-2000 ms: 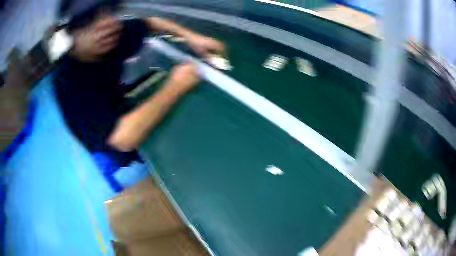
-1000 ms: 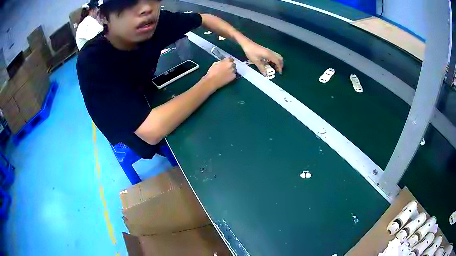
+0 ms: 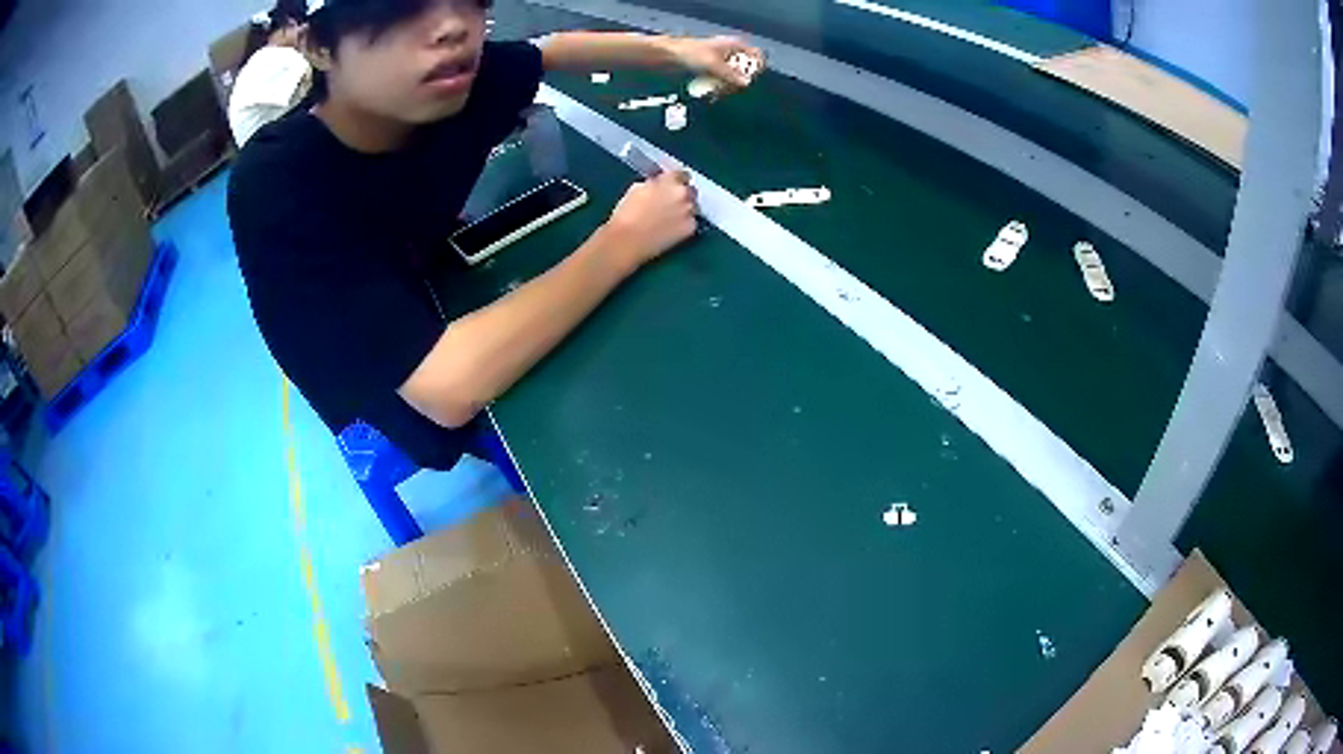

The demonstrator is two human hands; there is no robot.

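Neither of my hands is in the picture. Cream plastic housings lie in a close row on a brown cardboard sheet at the lower right, cut off by the edge. Part of a heap of white pieces shows beside them. One small white piece lies alone on the green bench. Flat oblong white plates are scattered singly on the green belt beyond the metal rail.
A person in a black shirt sits at the bench's far left, one hand over the belt. A smartphone lies by that person's arm. A metal post stands at right. An open carton is below the bench edge.
The view swung and steadied, then stayed nearly still. The other person's hand moved back over the belt, away from the rail. The white plates on the belt have shifted towards the right.
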